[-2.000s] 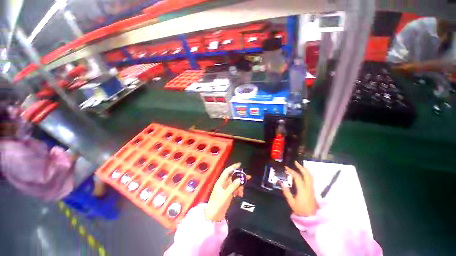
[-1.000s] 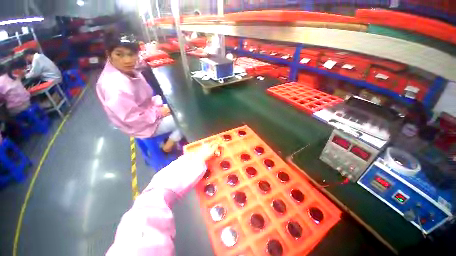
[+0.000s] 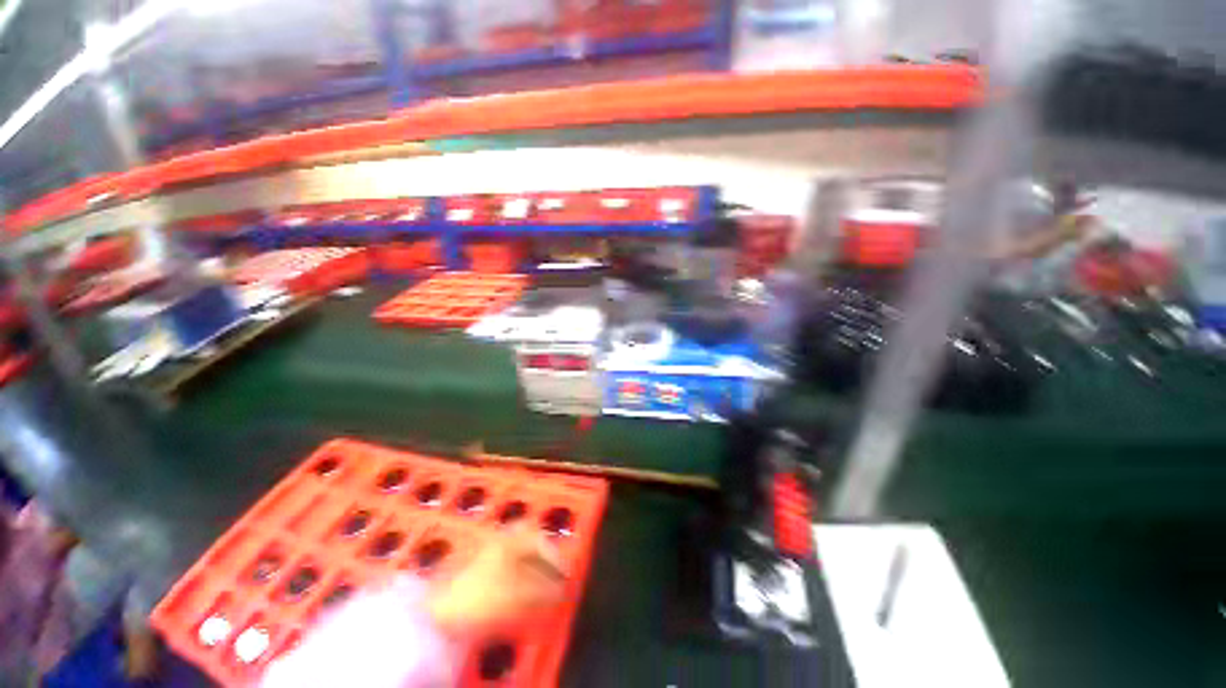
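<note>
A red parts tray (image 3: 312,518) with rows of round pockets holding dark discs lies at the lower left. My left hand (image 3: 500,581), strongly blurred, is over the right part of the tray, with its pink sleeve across the front rows. Whether its fingers hold a part cannot be seen. The toggle-clamp fixture (image 3: 766,591) stands right of the tray, with its red handle (image 3: 791,513) upright and a silver base. I cannot make out a part in it. My right hand is not in view.
White paper with a dark pen (image 3: 893,585) lies right of the fixture. A metal post (image 3: 928,296) rises behind it. A power supply (image 3: 558,376) and blue control box (image 3: 679,390) stand behind. A person's arm (image 3: 1042,242) shows beyond the post.
The view has swung back right from the far end of the tray to the fixture. My left hand has moved from the tray's far left corner to its right part.
</note>
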